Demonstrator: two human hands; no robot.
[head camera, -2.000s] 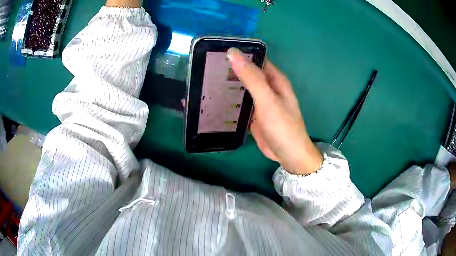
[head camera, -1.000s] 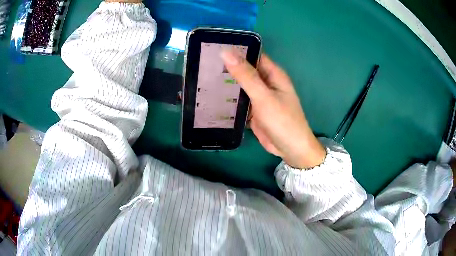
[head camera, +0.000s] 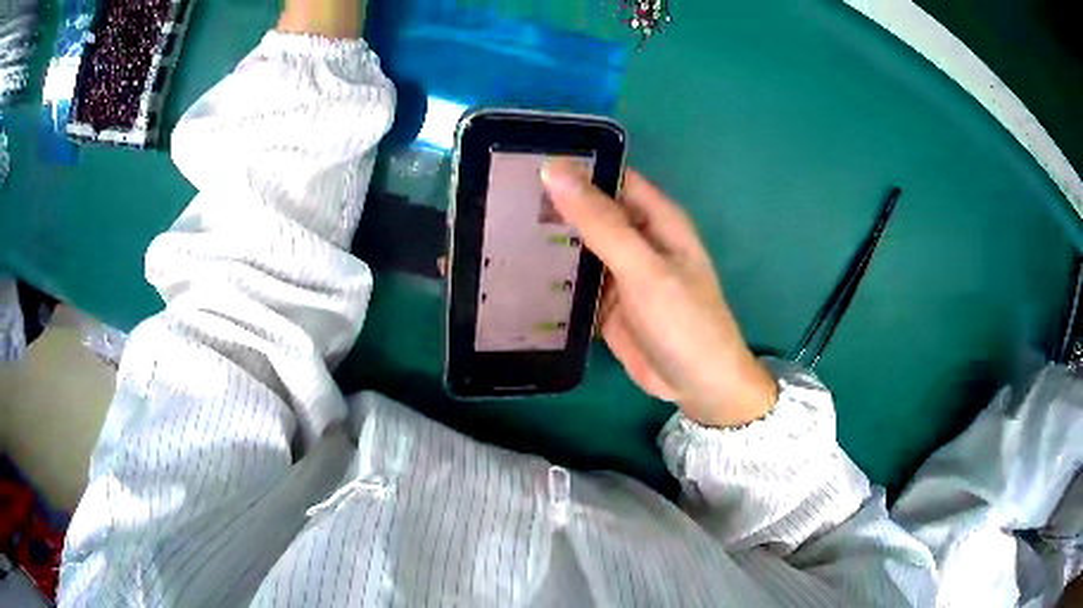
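Note:
A smartphone (head camera: 523, 261) with a black edge and a lit, pale pinkish screen is held upright over the green bench. My right hand (head camera: 659, 291) grips it from its right side, thumb over the upper part of the screen, fingers behind it. My left arm reaches up the picture; only the wrist shows at the top edge, and the left hand is cut off. Slim black tweezers (head camera: 852, 279) lie on the bench to the right of my right hand, prongs towards me.
Blue film (head camera: 511, 65) and a black strip (head camera: 404, 235) lie behind the phone. Tiny red and black parts (head camera: 645, 14) lie at the top edge. A parts tray (head camera: 125, 71) stands at upper left. A white rail (head camera: 950, 74) curves along upper right; a neighbour's striped sleeve (head camera: 1009, 457) shows at right.
The whole view has shifted, so the phone, bench and tweezers appear lower. More of the left wrist and the tiny parts show at the top. The right hand still holds the phone.

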